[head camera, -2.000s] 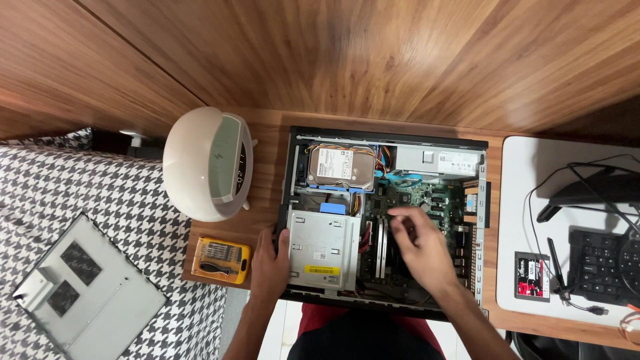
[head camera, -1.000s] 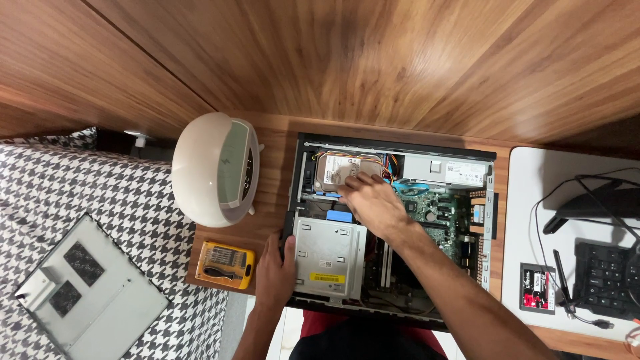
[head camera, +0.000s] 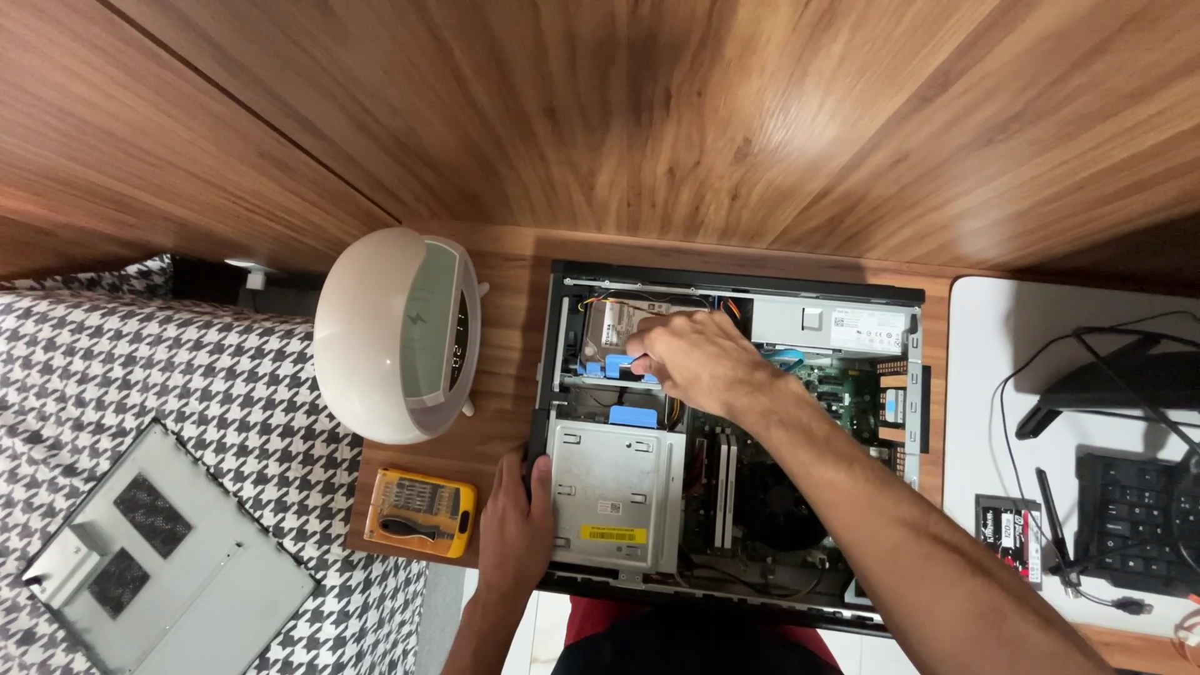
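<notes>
An open desktop computer case (head camera: 609, 581) lies on its side on the wooden desk. My left hand (head camera: 516, 516) rests against the case's left edge, beside the metal drive cage (head camera: 605, 478). Over the hard drive (head camera: 609, 323) in its blue caddy (head camera: 591, 368), my right hand (head camera: 689, 356) has bent fingers at the caddy's front edge; whether they grip it cannot be told. A second blue latch (head camera: 634, 416) stands just below. Memory modules (head camera: 725, 487), a black CPU fan (head camera: 783, 497) and the power supply (head camera: 825, 323) show farther right, with my forearm crossing over the board.
Left of the case are a white rounded digital clock lamp (head camera: 375, 337) and a yellow screwdriver bit set (head camera: 420, 513). A metal side panel (head camera: 178, 553) lies on houndstooth cloth. On the white surface at right are a keyboard (head camera: 1134, 516), cables and a Kingston package (head camera: 1010, 539).
My right hand has moved from over the motherboard near the memory modules up and left to the hard drive caddy. My left hand stays at the case's left edge.
</notes>
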